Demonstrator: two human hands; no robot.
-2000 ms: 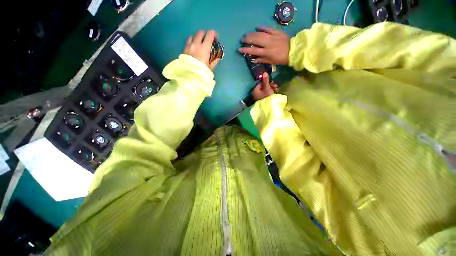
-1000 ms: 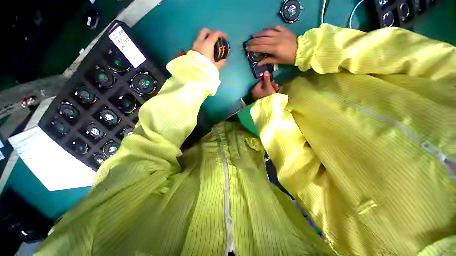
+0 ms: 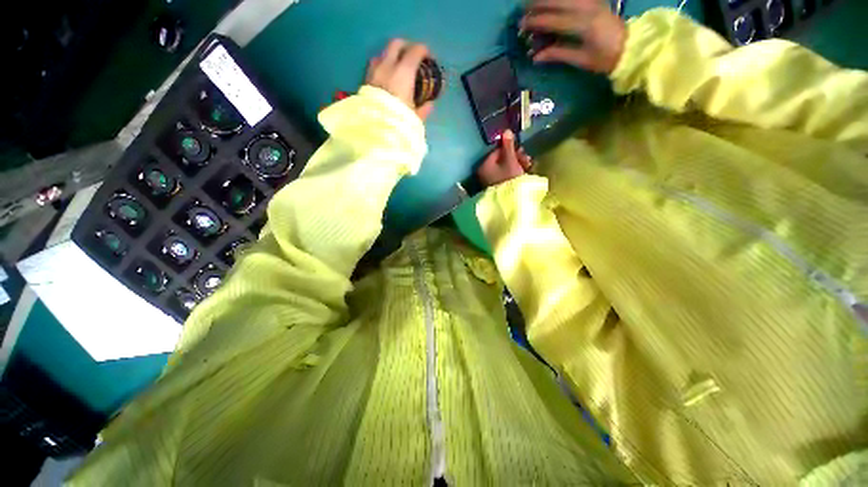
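My left hand [image 3: 398, 72] is raised over the teal mat at the upper middle. It holds a round dark electronic unit [image 3: 428, 82] by its rim, turned nearly edge-on, with brownish marks on its side. The fingers hide part of it. My right hand is not in view. A large black compartment tray [image 3: 214, 171] with a white label [image 3: 235, 86] lies at the left. Round units with shiny rings [image 3: 269, 155] sit in its pockets. My left sleeve covers its lower right part.
A neighbouring person's hand [image 3: 504, 162] touches a dark flat block [image 3: 493, 95], with a small red glow there. Their other hand [image 3: 576, 33] is over a dark object. A silver piece [image 3: 538, 107] is beside the block. A white sheet [image 3: 100, 300] and another tray [image 3: 761, 21] also show.
The neighbour's upper hand has moved right, off the block, uncovering its flat top. My left hand has shifted slightly right, still with the unit. The loose unit at the top no longer shows clearly.
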